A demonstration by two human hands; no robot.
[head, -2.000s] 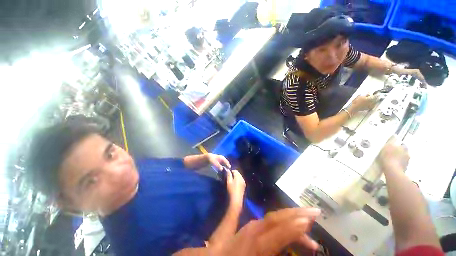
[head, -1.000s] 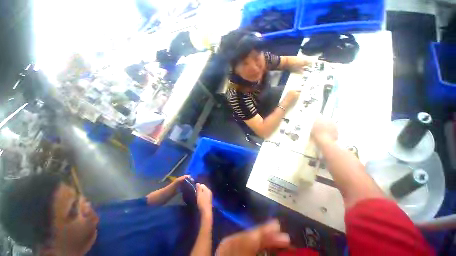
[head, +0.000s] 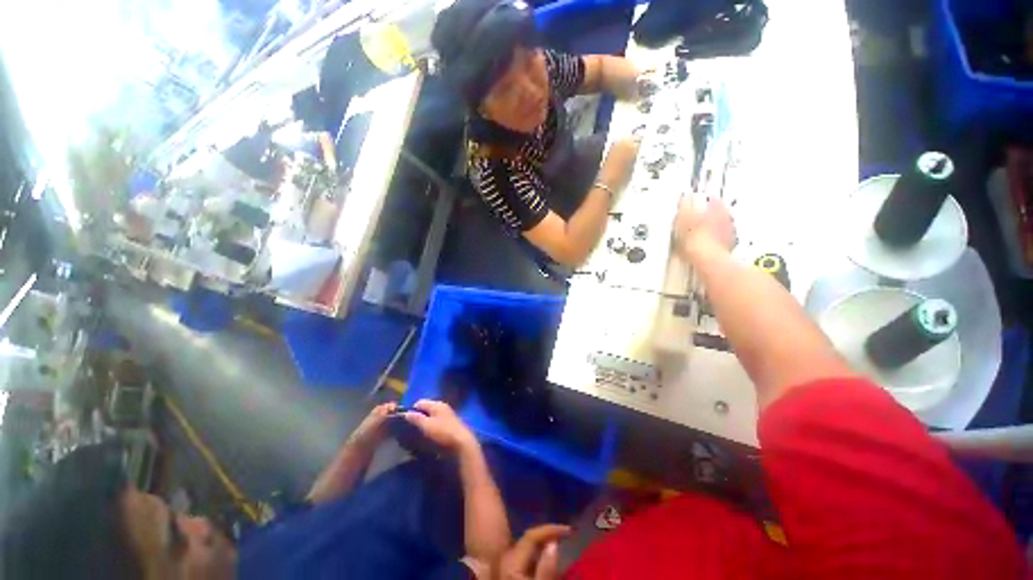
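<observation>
A white industrial sewing machine (head: 663,266) is set in a pale table in front of me. My right hand (head: 705,227), bare with a red sleeve, rests on top of the machine; whether its fingers grip anything is unclear. My left hand (head: 537,555) is at the bottom edge, small and cut off, with only some bent fingers showing and no object visible in it. A seated person in a striped top (head: 515,170) has both hands at the far side of the machine.
Dark thread cones (head: 913,202) stand on round white holders at right. A blue bin (head: 498,374) with black pieces is left of the table. A person in blue (head: 374,521) holds a small dark object. Black pieces (head: 708,25) lie at the table's far end.
The view has swung right, bringing the thread cones in. My right hand stays on the machine. My left hand has dropped from over the table's near corner to the bottom edge.
</observation>
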